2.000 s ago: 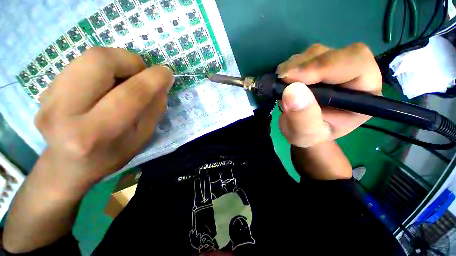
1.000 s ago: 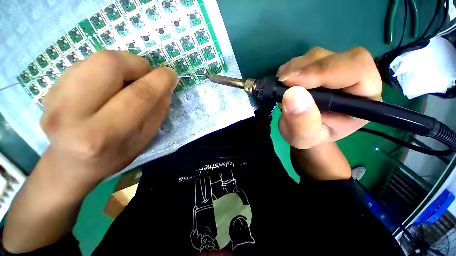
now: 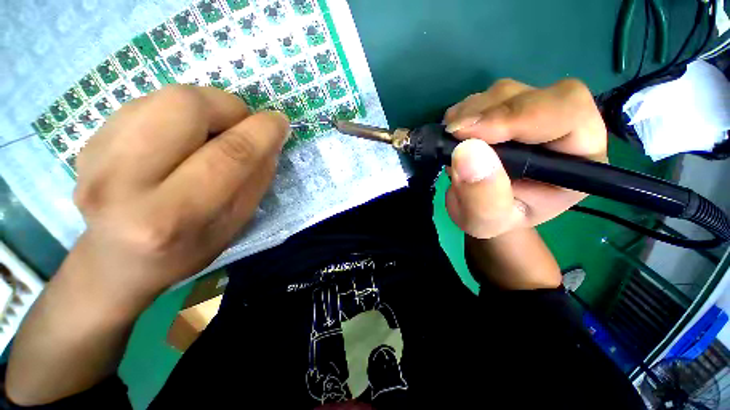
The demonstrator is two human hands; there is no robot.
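Observation:
The green PCB panel (image 3: pixel 240 58) with rows of small boards lies on whitish bubble packing (image 3: pixel 344 164). My left hand (image 3: pixel 180 168) covers the panel's lower left part and pinches the solder wire (image 3: pixel 299 125) between thumb and fingers; the wire's tail shows at the far left. My right hand (image 3: pixel 524 152) holds the black soldering iron (image 3: pixel 592 174) by its handle. The iron's tip (image 3: pixel 356 130) points left at the panel's lower edge, right by the wire's end. Whether tip and wire touch is too small to tell.
Green-handled pliers (image 3: pixel 640 36) lie at the upper right of the green bench top (image 3: pixel 448 40). Crumpled white paper (image 3: pixel 684 112) and black cables are at the right. A white tray (image 3: pixel 14 296) is at the left edge. A cardboard box (image 3: pixel 192 320) is below the bench edge.
My left hand and the wire have moved slightly right, towards the iron tip. The panel has shifted slightly in view. The iron has moved very little.

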